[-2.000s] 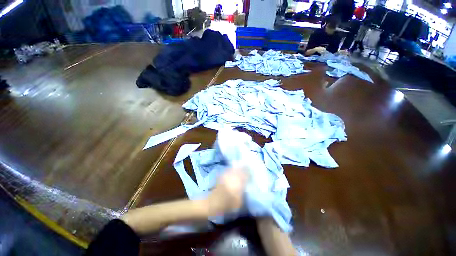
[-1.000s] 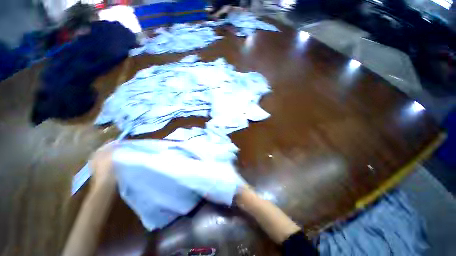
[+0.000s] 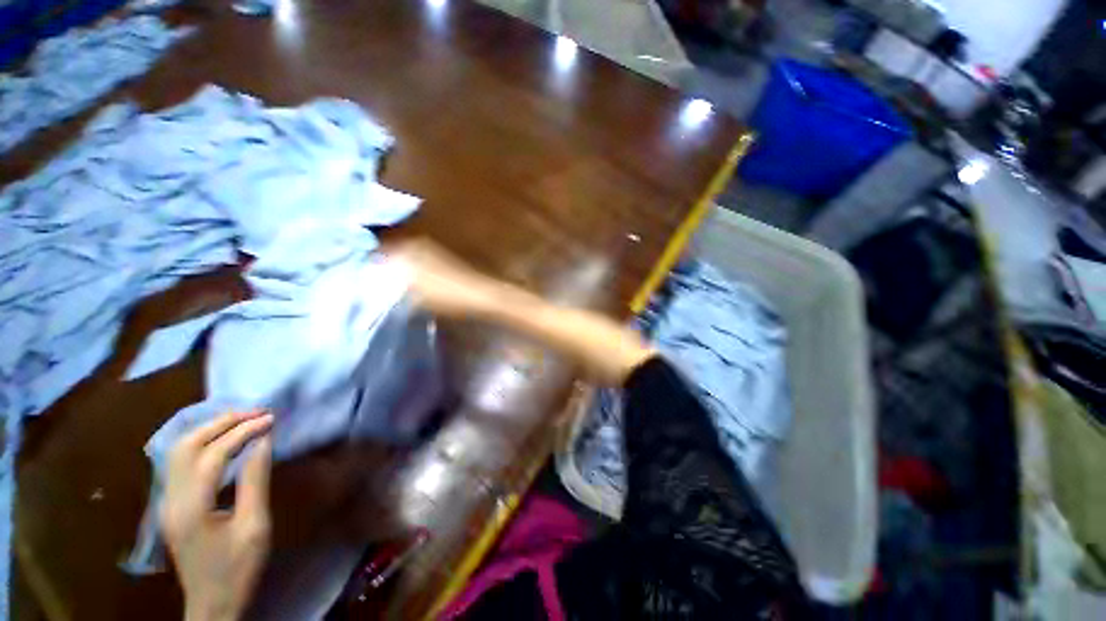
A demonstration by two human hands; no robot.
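A light-blue shirt point(image 3: 285, 352) lies bunched on the dark table in front of me, its shaded underside raised toward the right. My right hand point(image 3: 418, 269), blurred, is closed on its upper right part; the fingertips are hidden in cloth. My left hand point(image 3: 224, 485) is at the shirt's near left edge, thumb and fingers apart, with no cloth clearly gripped. A narrow pointed strip point(image 3: 170, 346) sticks out to the left. A small red and dark object point(image 3: 394, 560), too blurred to name, lies near the table edge.
A pile of light-blue shirts point(image 3: 109, 231) lies beyond at left, another heap point(image 3: 91, 67) farther back. Yellow tape point(image 3: 691, 224) marks the table edge point(image 3: 534, 146). Below it at right, a pale grey tub point(image 3: 837, 400) holds crumpled light-blue garments point(image 3: 722, 352). A blue bin point(image 3: 825, 127) stands behind.
The view has swung right, bringing the tub fully in. The shirt, earlier spread between both hands, is now lower and bunched. My left hand has opened at its near edge.
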